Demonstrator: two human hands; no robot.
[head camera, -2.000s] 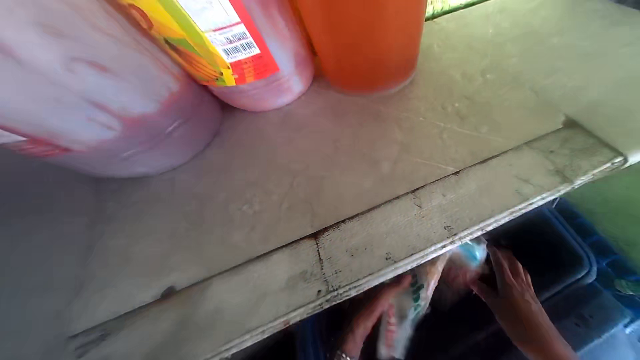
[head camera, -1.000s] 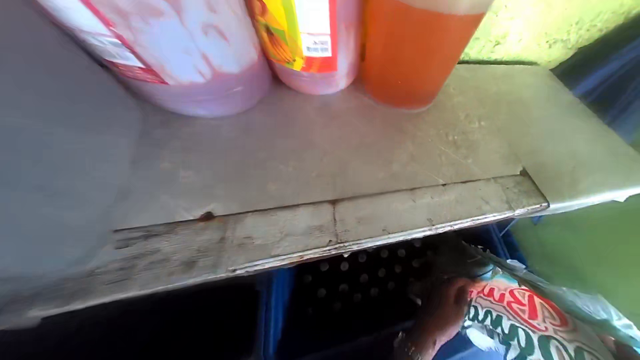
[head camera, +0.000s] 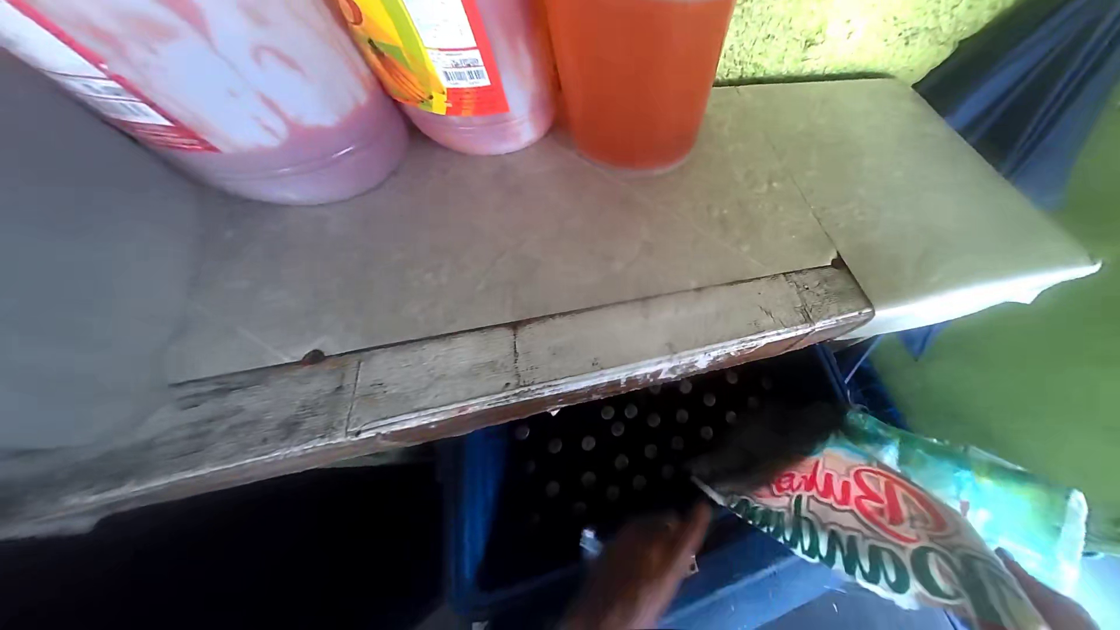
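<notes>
A printed plastic packet (head camera: 875, 516), white and green with red and green lettering, is tilted at the lower right. My right hand (head camera: 1046, 599) holds its near end at the frame's edge. Dark stuff (head camera: 761, 437), blurred, lies at the packet's far end; whether it is pouring out cannot be told. My left hand (head camera: 643, 560), blurred, is just left of the packet over the front of a blue plastic crate (head camera: 477, 516); it does not touch the packet, and its grip cannot be made out. Inside the crate is a dark surface with many pale round spots.
A worn tabletop (head camera: 525, 245) with a chipped wooden edge overhangs the crate. On it stand a large jar of pinkish liquid (head camera: 289, 131), a labelled pink bottle (head camera: 490, 114) and a container of orange liquid (head camera: 643, 79). A green wall (head camera: 875, 35) and dark blue cloth (head camera: 1024, 87) are behind.
The packet, between both hands under the table edge two seconds ago, is now at the lower right. My left hand has come away from the packet since one second ago. The view has shifted.
</notes>
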